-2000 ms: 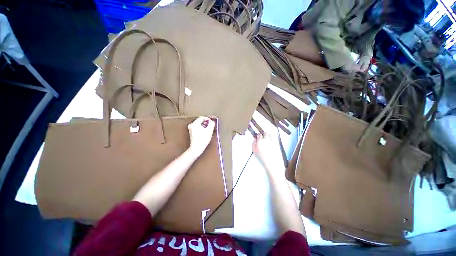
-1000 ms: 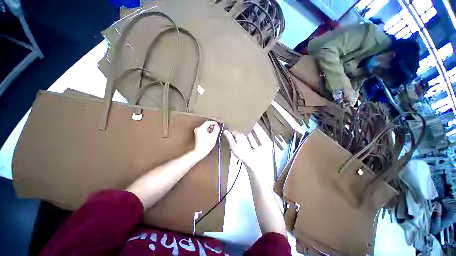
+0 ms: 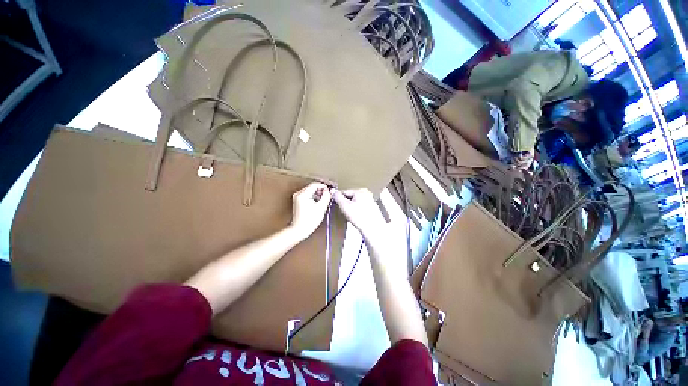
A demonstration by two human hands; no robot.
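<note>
A brown bag body panel [image 3: 173, 234] lies on the table before me, its two handle ends on the top edge and a small pale label [image 3: 205, 172] between them. My left hand [image 3: 310, 211] pinches the panel's top right corner. My right hand [image 3: 362, 211] meets it there, thumb and finger closed at the same corner. No snips show in the right hand; any tool is hidden by the fingers. A black cord [image 3: 348, 280] runs from under my right hand down over the panel's right edge.
More brown panels [image 3: 347, 98] lie beyond the work, and a panel stack with handles [image 3: 494, 290] at right. Loose strap strips [image 3: 434, 139] lie at the far side. A person [image 3: 528, 90] bends over work at the far right. The white tabletop [image 3: 362, 301] shows between panels.
My right hand has moved left from beside the panel to its top right corner, touching my left hand's fingertips. The cord has shifted with it. The view has turned and shifted.
</note>
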